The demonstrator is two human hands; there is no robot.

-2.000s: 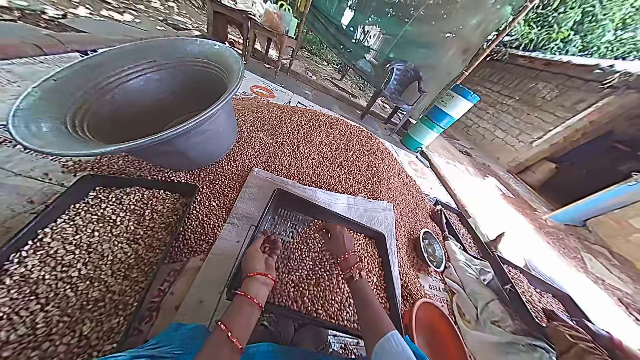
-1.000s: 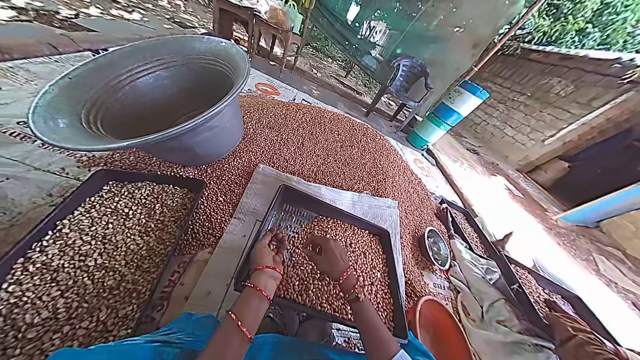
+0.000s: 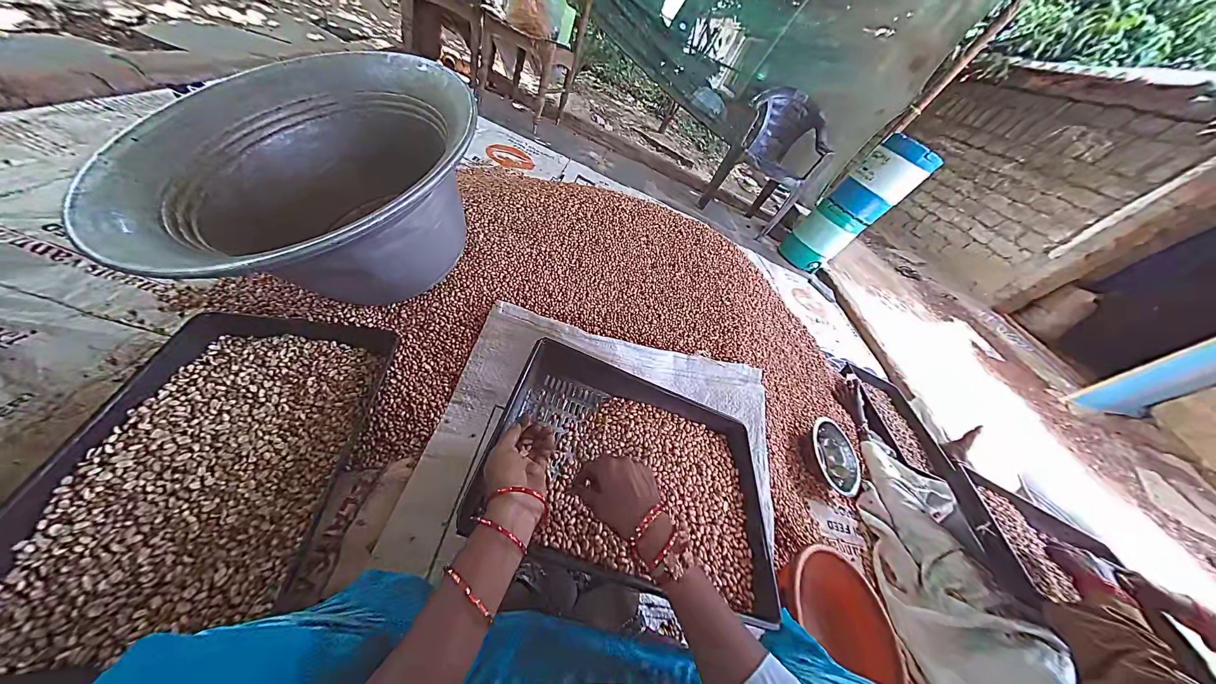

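Reddish-brown seeds or nuts point(image 3: 665, 446) fill most of a black plastic tray point(image 3: 748, 503) with a slotted bottom, which rests over a white woven sack point(image 3: 703, 380). At the tray's left part is my left hand point(image 3: 518, 465), palm up with curled fingers and what looks like a few seeds in it. Just to its right, my right hand point(image 3: 617, 489) hovers low over the seeds, palm down, its fingers bent; whether it pinches a seed is hidden. Both wrists wear red bangles. The slotted bottom shows bare beside my left hand.
A large metal tub point(image 3: 389, 247) sits on a wide heap of the same seeds point(image 3: 608, 256). Left is a black tray of paler seeds point(image 3: 218, 456). To the right are a steel bowl point(image 3: 836, 456), an orange basin point(image 3: 841, 608) and more trays, with another person's hand point(image 3: 1159, 598) near one.
My right hand, farther up the tray two seconds ago, now sits lower over the seeds. My left hand stays at the tray's left part.
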